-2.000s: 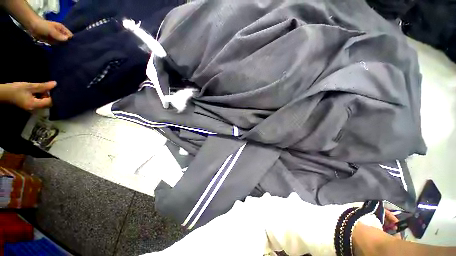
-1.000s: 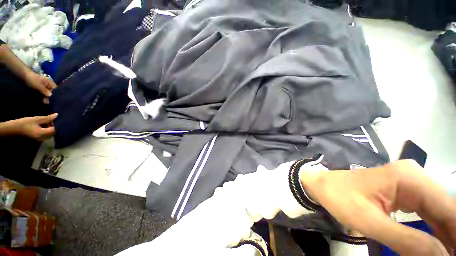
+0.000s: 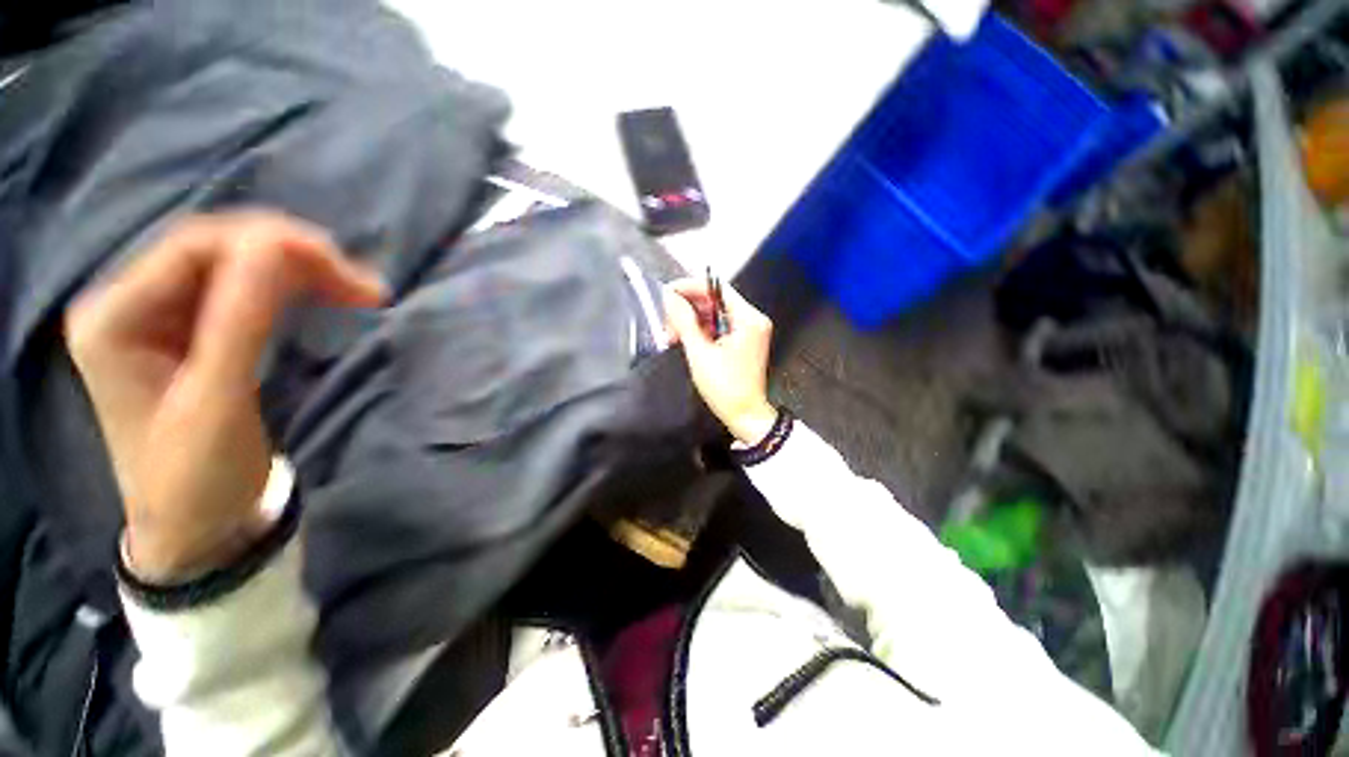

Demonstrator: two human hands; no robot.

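The grey garment with white stripes lies heaped over the left and middle of the view. My left hand is raised over it at the left, blurred, with the fingers curled and thumb and forefinger near each other; whether it holds something fine cannot be told. My right hand is at the garment's right edge, by the white stripes, closed on small snips whose dark pointed tip sticks up. No thread can be made out.
A black smartphone lies on the white table beyond my right hand. A blue plastic bin stands right of the table. Further right are dark cloth, a green item and a clear-edged container.
The view has turned right: the other person and navy garment are gone, the blue bin has come in. Both my hands now show; before, one hand reached across at the lower right.
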